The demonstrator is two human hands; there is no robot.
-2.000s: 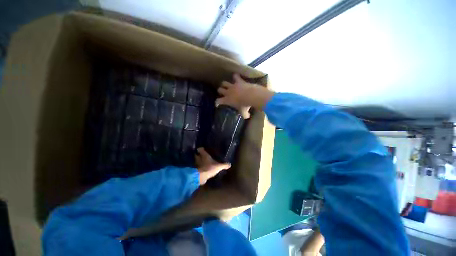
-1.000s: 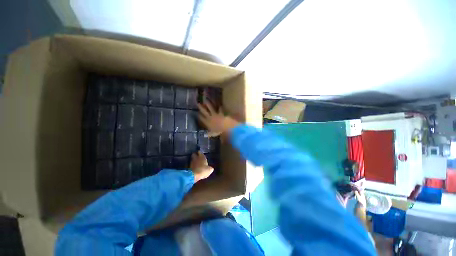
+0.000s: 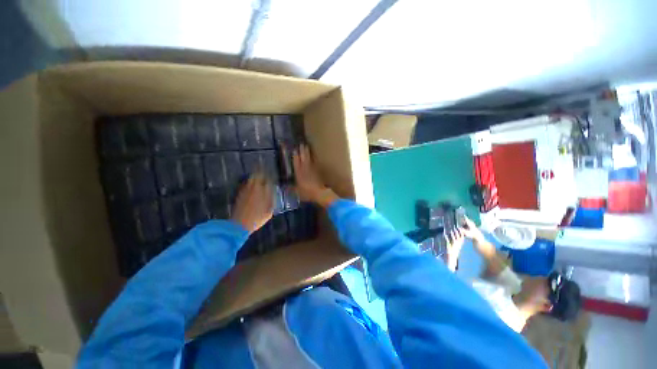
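Black product boxes (image 3: 178,173) with fine light print lie in rows inside the open shipping carton (image 3: 187,79). My left hand (image 3: 253,202) is slightly blurred and lies over the box tops, palm down. My right hand (image 3: 308,173) rests at the carton's right end, its fingers on the last column of boxes beside the wall. A small glossy patch shows on a box between the hands. Neither hand lifts a box. The boxes under both palms are hidden.
A green-topped workbench (image 3: 425,173) stands right of the carton, with dark boxes (image 3: 432,216) on it. Another person's hands (image 3: 461,238) touch those boxes. A red-and-white machine (image 3: 515,176) stands beyond, near a blue bin (image 3: 533,257). A white wall runs behind the carton.
The box held at the carton's right end two seconds ago now sits in the layer. My left hand has moved left over the box tops. The other person's hands have come over the bench.
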